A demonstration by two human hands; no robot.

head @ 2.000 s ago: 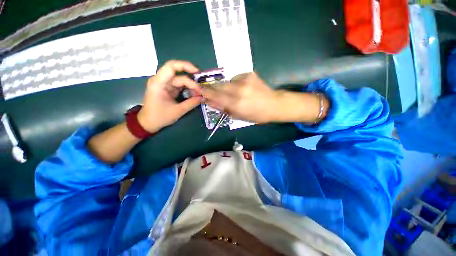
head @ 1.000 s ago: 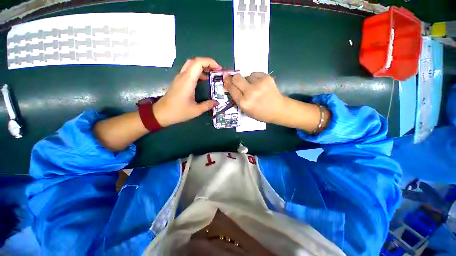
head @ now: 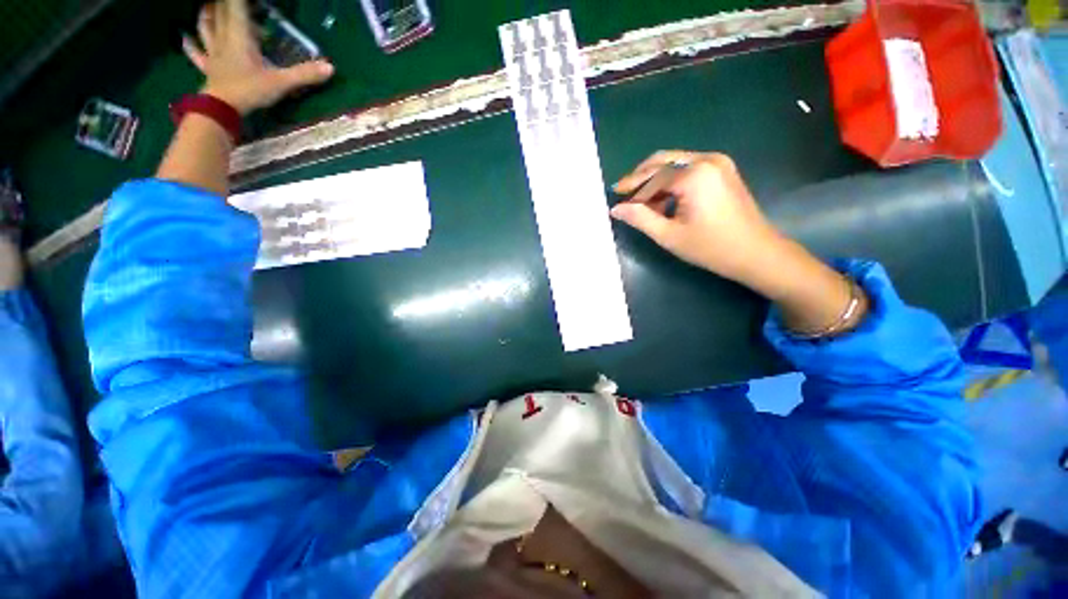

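My left hand [head: 240, 59] reaches over the dark green line at the upper left, fingers spread. A phone assembly [head: 287, 41] lies beside it, partly hidden by the hand; I cannot tell if they touch. My right hand [head: 709, 217] is above the bench mat, right of the working sticker sheet. Its fingers are closed on thin dark tweezers [head: 658, 181], mostly hidden in the hand. The long white working sticker sheet [head: 570, 234] has grey shapes at its far end, which lies over the worn edge strip. Its near part is blank.
The spare sticker sheet [head: 351, 217] is partly covered by my left sleeve. Other phone units lie on the line, at top centre [head: 398, 21] and at left [head: 107, 128]. A red bin [head: 861, 111] and light-blue sheets [head: 1036, 176] are at right. Another person's blue sleeve [head: 35, 386] shows at left.
My left hand has left the phone in front of me and reached to the upper left. That phone is gone from the bench mat. My right hand has moved right. The view has shifted.
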